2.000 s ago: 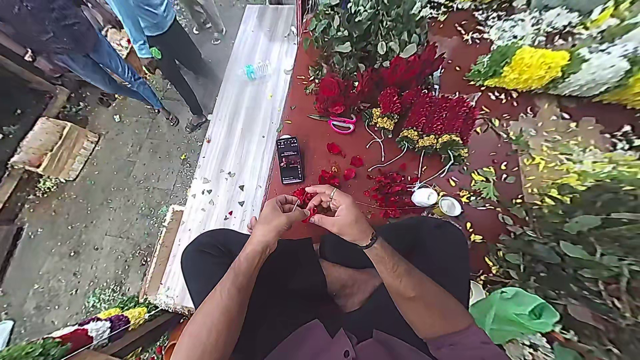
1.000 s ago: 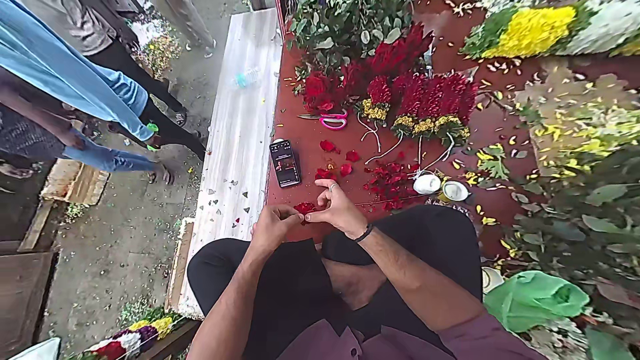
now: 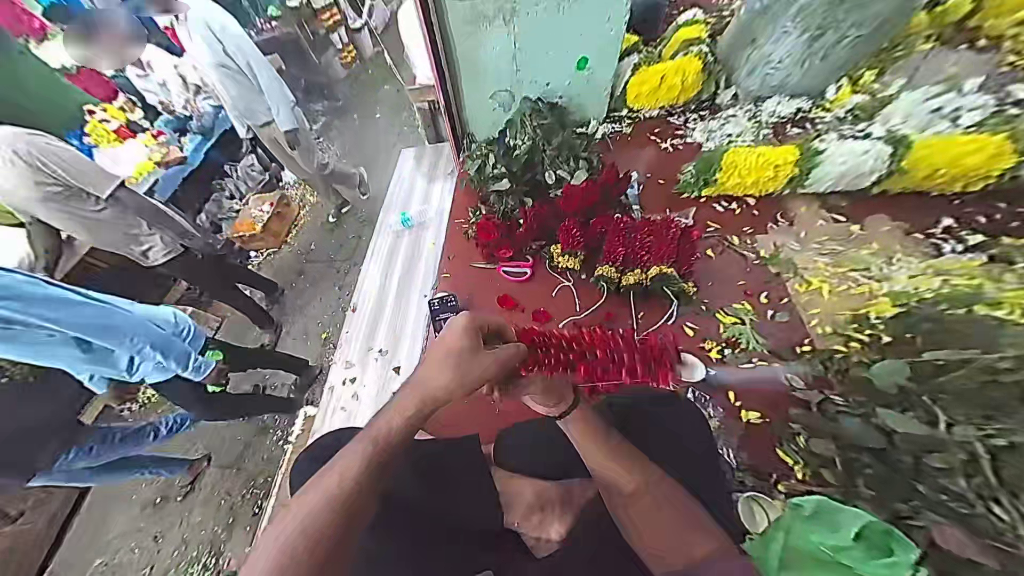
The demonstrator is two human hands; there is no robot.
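My left hand [image 3: 472,352] is closed on the left end of a red petal garland [image 3: 600,356], which stretches to the right above my knees. Close beside it, my right hand [image 3: 544,392] is at the garland's lower left edge, its fingers partly hidden behind the left hand and blurred, so its grip is unclear. White thread spools [image 3: 691,368] sit at the garland's right end, partly covered. Just beyond the hands lie loose red petals [image 3: 542,316], pink-handled scissors [image 3: 515,270] and finished red garland pieces [image 3: 650,246] with yellow ends and white strings. A phone [image 3: 442,310] is partly behind my left hand.
Leafy stems [image 3: 532,152] and red roses [image 3: 592,196] lie farther back. Yellow and white flower garlands [image 3: 756,170] run along the upper right. Cut foliage [image 3: 912,416] and a green plastic bag [image 3: 832,536] are at the right. Several people stand left of the white ledge [image 3: 384,272].
The long red petal garland now shows at my hands, where earlier they held small red petals. My right hand has moved lower, beside the left. The view has tilted upward.
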